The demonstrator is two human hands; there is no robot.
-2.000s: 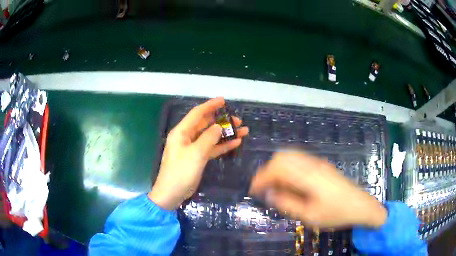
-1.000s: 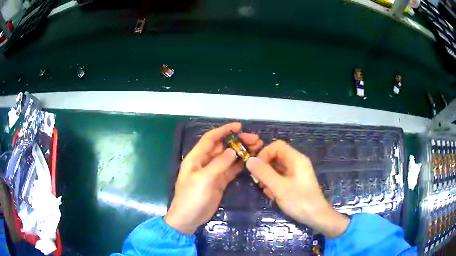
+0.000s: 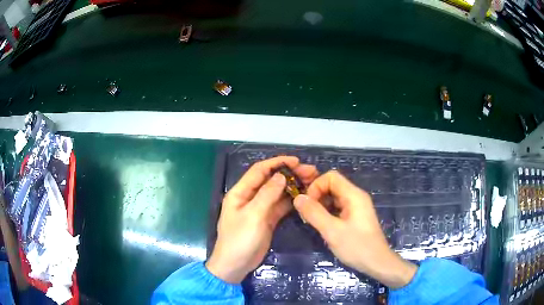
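Note:
A small flex circuit module [image 3: 292, 186], dark with an amber-gold strip, is held above the black blister tray [image 3: 417, 179]. My left hand [image 3: 253, 217] grips its upper end between thumb and fingers. My right hand [image 3: 352, 229] pinches its lower end with thumb and index finger. The fingertips cover much of the module. The tray has rows of moulded pockets; its lower part is cut off by the frame edge and partly hidden by my hands and sleeves.
Small parts lie on the green conveyor belt [image 3: 334, 65] beyond the pale rail [image 3: 179, 126]. A red bin [image 3: 73, 196] with silvery bags and white scraps [image 3: 59, 268] stands left. A filled clear tray [image 3: 528, 229] is at right, with a white scrap [image 3: 497, 207] beside it.
My right hand has come in from the lower right to meet my left hand at the module. The view has shifted, and belt parts appear farther right in the picture.

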